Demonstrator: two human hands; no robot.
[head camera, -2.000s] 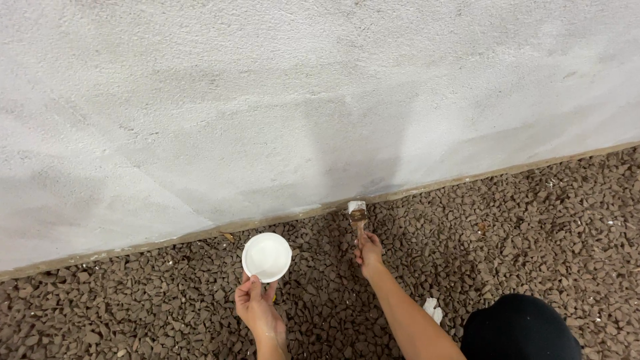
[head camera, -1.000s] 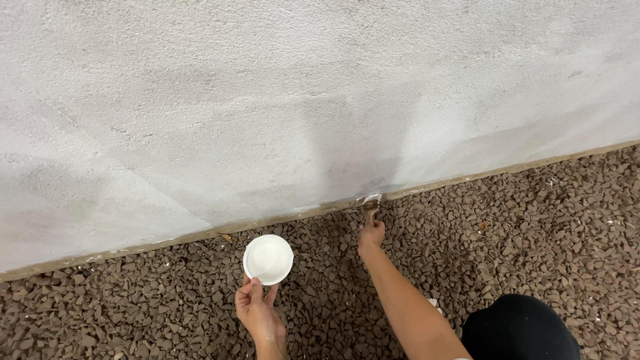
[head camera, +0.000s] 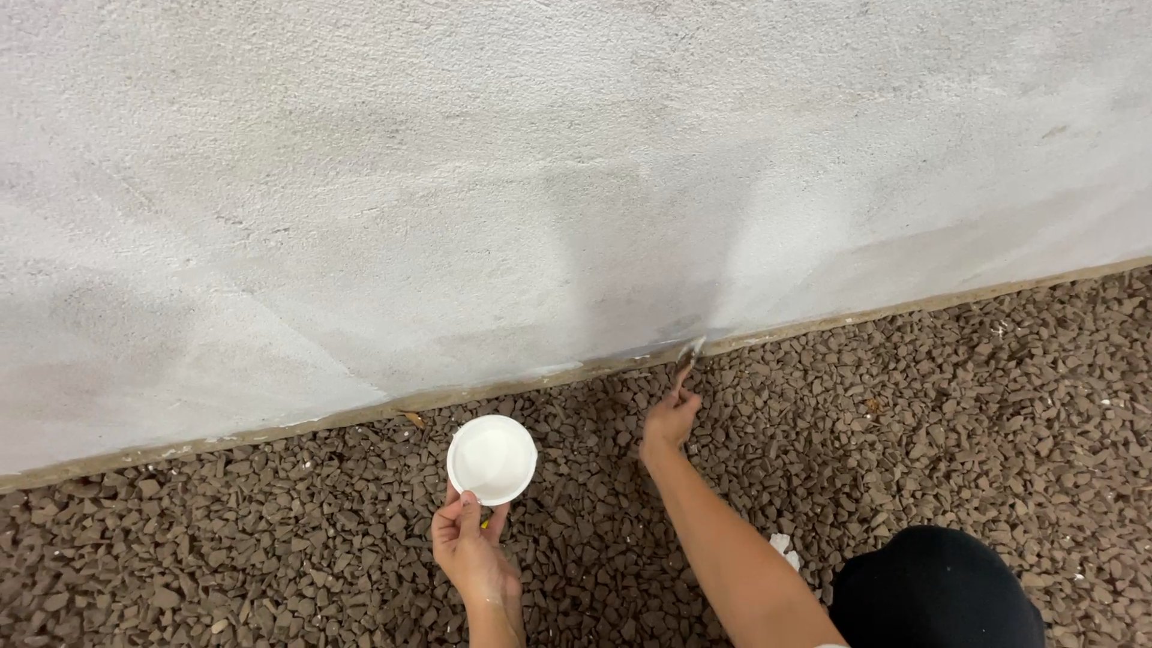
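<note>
My left hand (head camera: 472, 544) grips a round white bowl (head camera: 492, 460) by its near rim, thumb on top, above the gravel. White paint or a similar white substance seems to be inside; its level is hard to tell. Right of the bowl, my right hand (head camera: 671, 421) is closed on the handle of a paintbrush (head camera: 687, 360). The white-coated bristles meet the bottom edge of a rough white plastered wall (head camera: 540, 225), just above the gravel. The bristles are slightly blurred.
Brown crushed gravel (head camera: 270, 531) runs along the wall's foot, beside a bare tan strip (head camera: 504, 389). A dry leaf (head camera: 413, 419) lies near that strip. A crumpled white piece (head camera: 785, 549) lies by my right forearm. My dark-clothed knee (head camera: 936, 589) is at lower right.
My right hand has moved the brush from over the gravel onto the wall's bottom edge, then slightly along it. My left hand keeps the bowl in nearly the same place.
</note>
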